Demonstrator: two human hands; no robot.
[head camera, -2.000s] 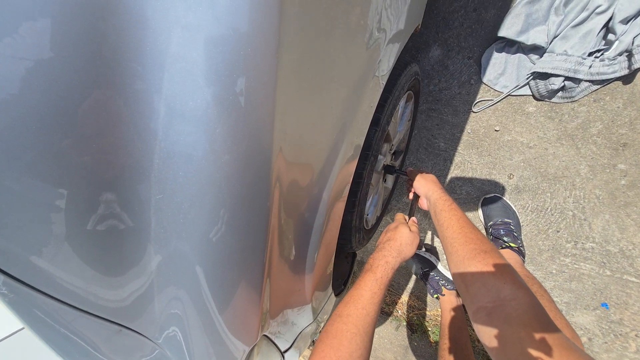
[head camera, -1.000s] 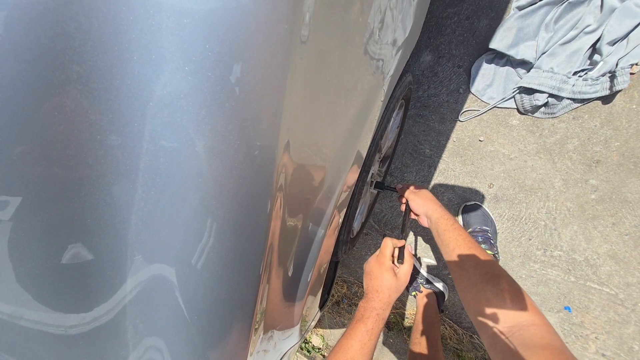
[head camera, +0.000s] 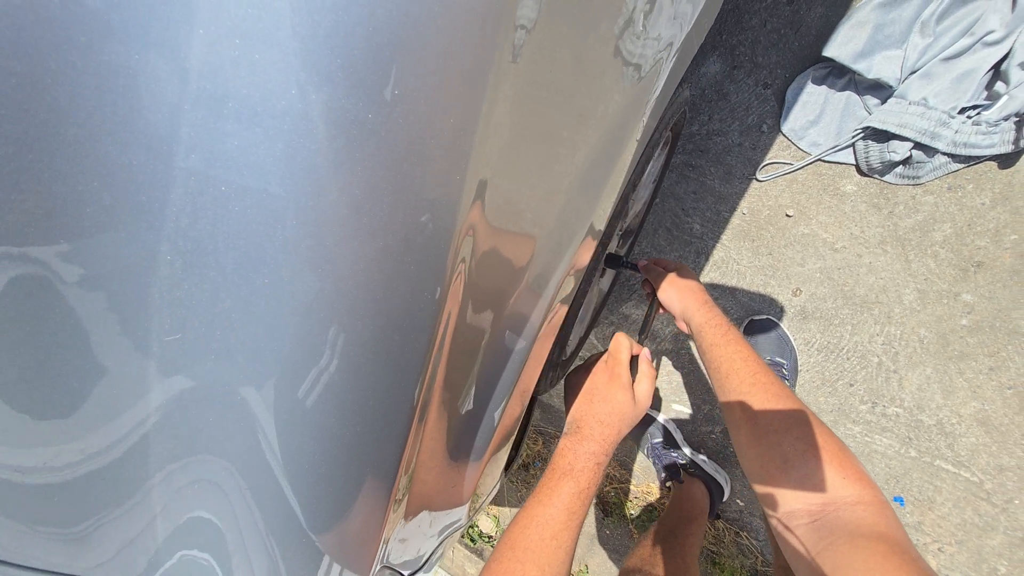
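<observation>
A black lug wrench (head camera: 650, 314) with a bent handle lies between my two hands, beside a car wheel (head camera: 632, 216). Around the handle's lower end, my left hand (head camera: 612, 384) is closed. My right hand (head camera: 670, 288) grips the wrench near its bend, just behind the socket end (head camera: 618, 262). That socket end points at the wheel; whether it sits on a lug nut cannot be told from this angle. Most of the wheel's face is hidden by the car's body.
The silver car's body panel (head camera: 320, 200) fills the left side. Grey drawstring clothing (head camera: 920, 112) lies on the concrete (head camera: 904, 320) at the upper right. Two sneakers (head camera: 772, 348) stand below my arms, near dry grass (head camera: 728, 548). A small blue scrap (head camera: 899, 502) lies at the lower right.
Both hands have kept hold of the wrench. The view has shifted, and less of the wheel's face shows than two seconds ago.
</observation>
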